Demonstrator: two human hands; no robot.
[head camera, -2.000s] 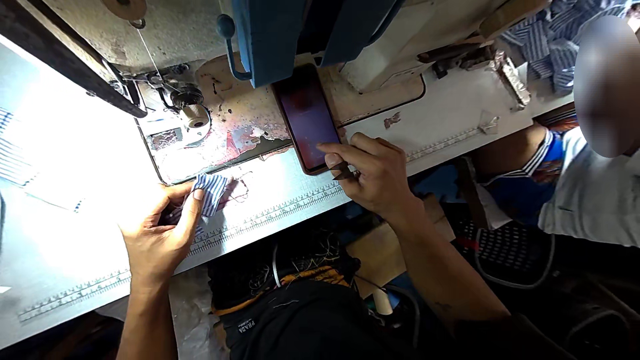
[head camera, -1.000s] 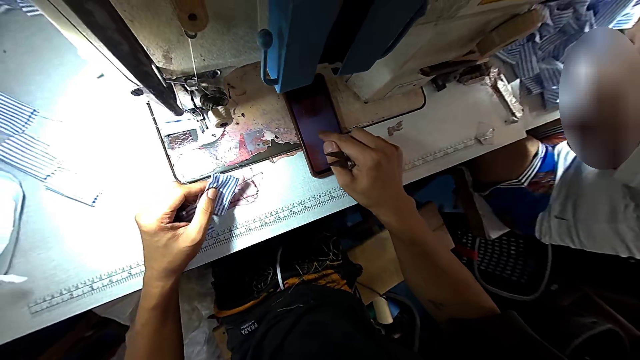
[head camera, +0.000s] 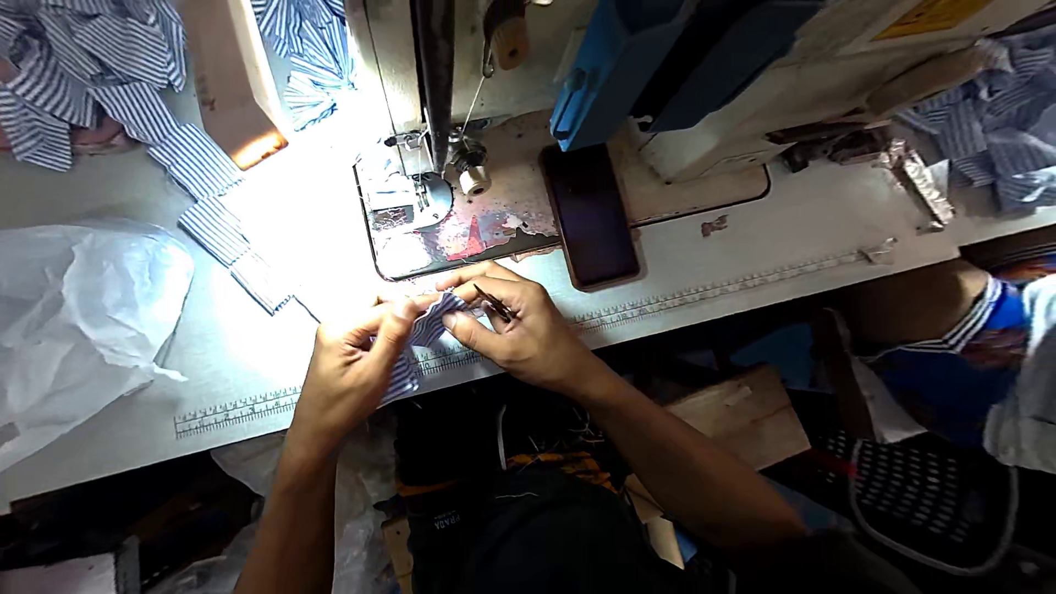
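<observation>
My left hand (head camera: 355, 363) pinches a blue-and-white striped fabric piece (head camera: 433, 322) over the front edge of the sewing table. On the same piece, close beside it, are the thumb and fingertips of my right hand (head camera: 516, 330). A small dark metal tool (head camera: 495, 304), perhaps thread snips, is tucked in the right hand's fingers. Behind the hands stands a sewing machine, its presser foot (head camera: 429, 198) under a bright light. A smartphone (head camera: 592, 219) with a dark screen lies on the machine bed, right of the needle area.
Striped fabric pieces (head camera: 198, 161) trail across the table at left, near a translucent plastic bag (head camera: 82, 322) and a wooden block (head camera: 235, 91). A measuring tape (head camera: 709, 289) runs along the front edge. More striped cloth (head camera: 982, 140) lies at right, where a seated person (head camera: 949, 355) is partly visible.
My right hand has left the phone and moved left to the fabric in my left hand. The view has shifted, showing more of the table's left side.
</observation>
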